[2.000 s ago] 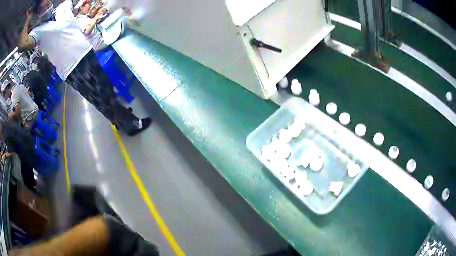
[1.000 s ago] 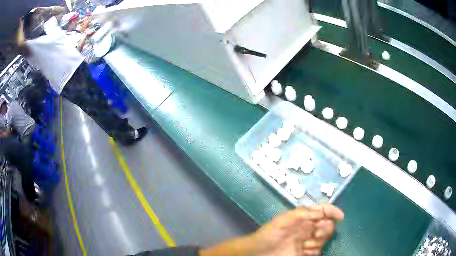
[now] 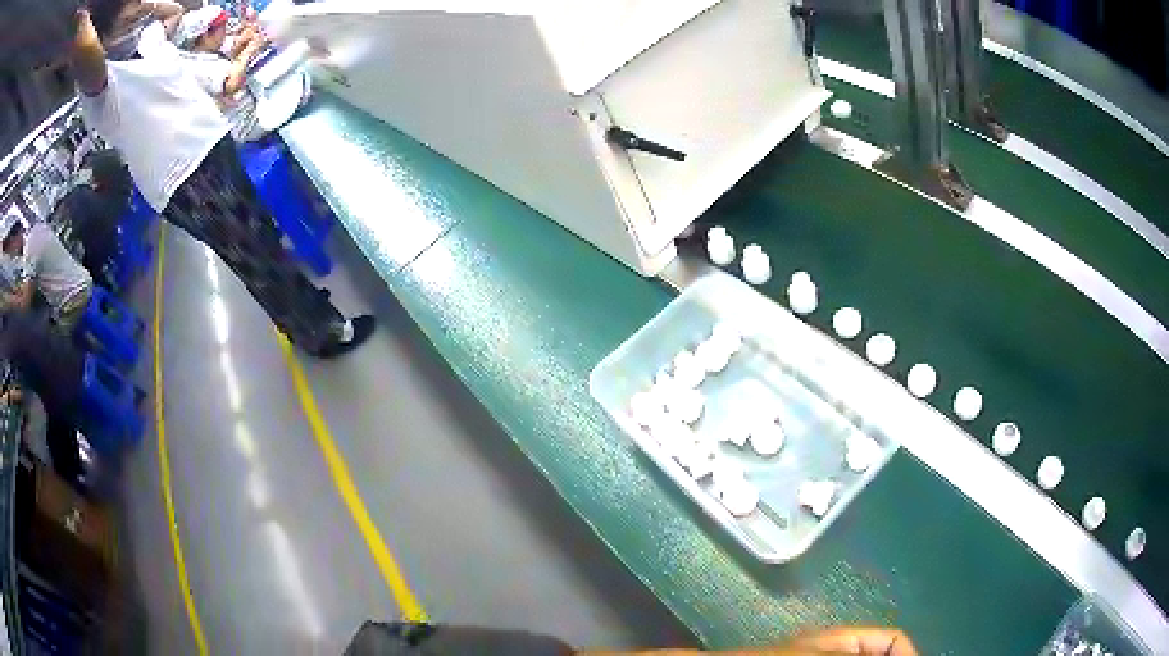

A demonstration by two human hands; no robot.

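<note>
A clear rectangular tub (image 3: 813, 528) stands on the green bench beside the guide rail, holding several white housings (image 3: 765, 436) and a thin greyish piece near its lower corner. A row of white housings (image 3: 881, 349) stands on the dark green belt. My left hand (image 3: 840, 643) is at the bottom edge, below the tub and apart from it. It is mostly cut off, so its fingers and anything in them are hidden. My right hand is not in view.
A white machine cover (image 3: 699, 115) with a black handle stands beyond the tub. An insert tub (image 3: 1090, 631) is cut off at lower right. Metal posts (image 3: 926, 103) rise among the belts. A person (image 3: 192, 154) stands in the aisle near blue stools (image 3: 113, 385).
My left hand came in from the lower left to the tub's near corner, then dropped back to the bottom edge. The view has shifted slightly. A single housing on the farther belt has moved toward the cover.
</note>
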